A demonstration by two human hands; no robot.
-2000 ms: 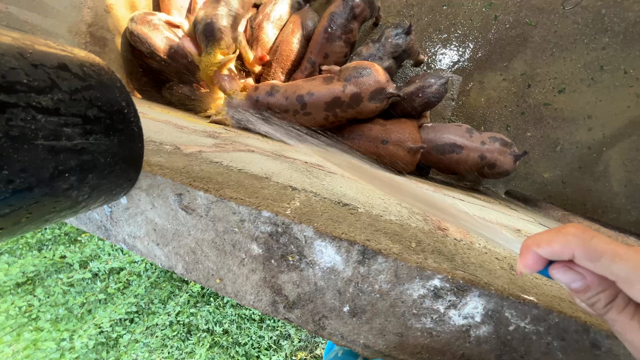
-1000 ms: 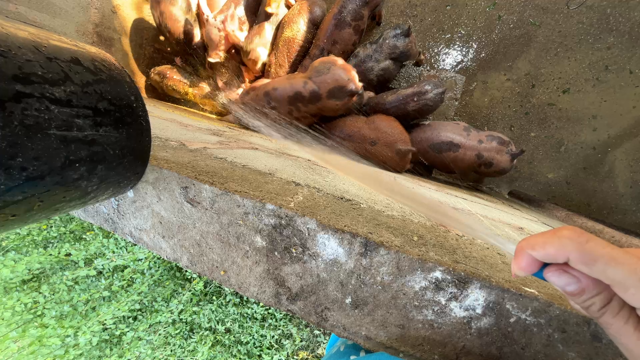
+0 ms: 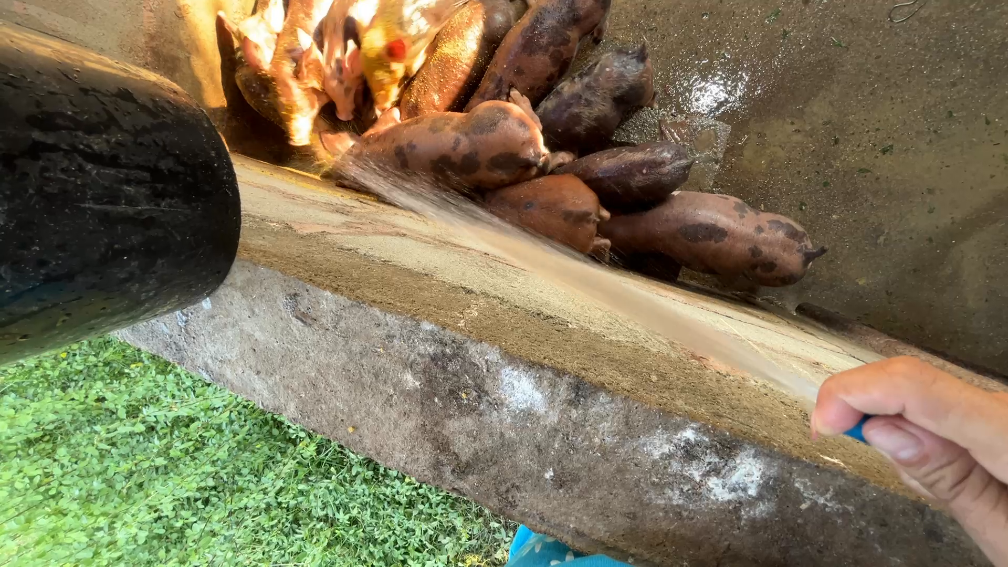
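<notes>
My right hand (image 3: 929, 441) enters at the lower right, shut on a blue hose end (image 3: 858, 429), with thumb and forefinger pinched at its mouth. A spray of water (image 3: 614, 291) fans from it up and left across the wall toward the pigs. Several wet brown pigs with dark spots crowd along the inner side of the wall; one spotted pig (image 3: 457, 146) lies nearest where the spray lands, and another pig (image 3: 717, 236) is at the right of the group. The rest of the hose is hidden. My left hand is not in view.
A low concrete wall (image 3: 441, 394) runs diagonally between the pen and green plants (image 3: 157, 465) at the lower left. A large black cylinder (image 3: 110, 189) juts in from the left. The pen's wet concrete floor (image 3: 850, 157) stretches right. Blue cloth (image 3: 551, 547) shows at the bottom edge.
The pigs at the upper left have shifted about, and several heads now face the wall there. My right hand keeps its grip, and the water still sprays in the same direction.
</notes>
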